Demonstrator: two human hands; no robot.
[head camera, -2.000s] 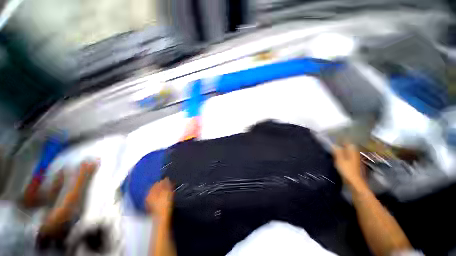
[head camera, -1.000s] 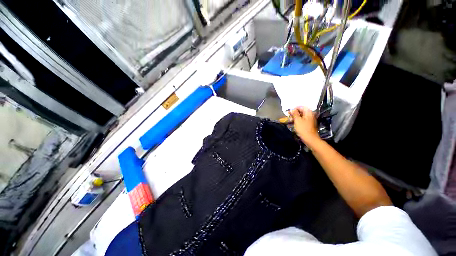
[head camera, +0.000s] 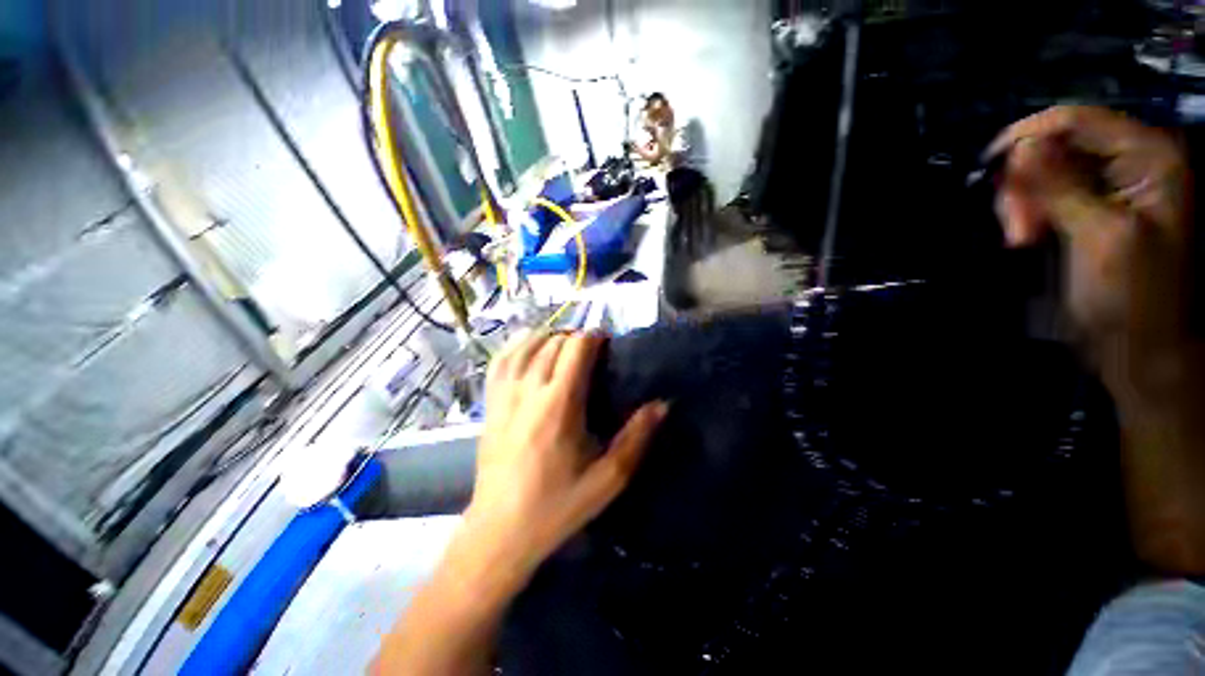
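A black jacket (head camera: 714, 436) with glittery beaded trim around the neck and down the front fills the lower right, close to the camera. My left hand (head camera: 542, 449) is at its shoulder edge, with thumb over the dark fabric and fingers along the edge. My right hand (head camera: 1090, 198) is raised above the neck opening at the upper right, fingers curled and blurred. A small dark glint shows at its fingertips; what it is cannot be told.
The blue rear bar (head camera: 284, 568) and white table cover (head camera: 357, 594) are at lower left. Yellow hose (head camera: 397, 159) hangs at upper left. Beyond are blue pressing surfaces (head camera: 601, 238) and a person (head camera: 657, 126). Dark garments (head camera: 912, 106) stand behind a thin metal pole (head camera: 846, 145).
The view has swung right and the jacket now appears much closer. My left hand has come into view at its shoulder. My right hand has left the spot beside the iron rest and is raised.
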